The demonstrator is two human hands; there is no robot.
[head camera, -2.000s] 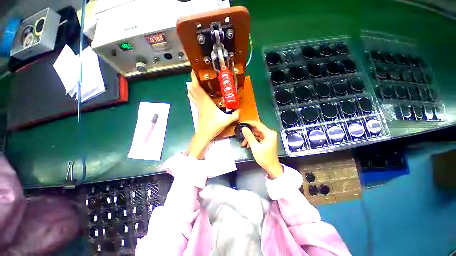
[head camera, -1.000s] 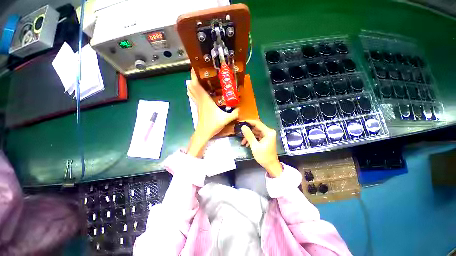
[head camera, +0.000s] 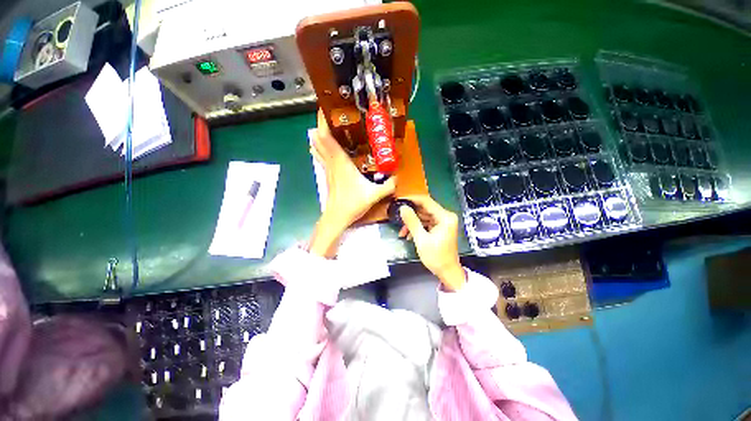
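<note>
The fixture (head camera: pixel 311 41) has an orange-brown upright plate and base. Its red ribbed clamp handle (head camera: pixel 381 141) hangs down over the base. My left hand (head camera: pixel 348 187) is at the left side of the fixture, its fingers partly hidden behind the handle and plate; what they touch is hidden. My right hand (head camera: pixel 431 236) holds a round black part (head camera: pixel 398 210) between thumb and fingers at the front right of the fixture base. White paper (head camera: pixel 362 252) lies under and in front of the fixture.
A tester (head camera: pixel 239 62) with lit displays stands behind left. A clear blister tray (head camera: pixel 535 168) of black discs lies right, with a second tray (head camera: pixel 665 131) beyond. A marker pen (head camera: pixel 249 203) on paper lies left. Below the bench edge are a black parts tray (head camera: pixel 193 341) and cardboard (head camera: pixel 560 288).
The view has shifted slightly. Both hands stay almost in the same place, and the right hand still holds the black part. The handle looks nearly unchanged.
</note>
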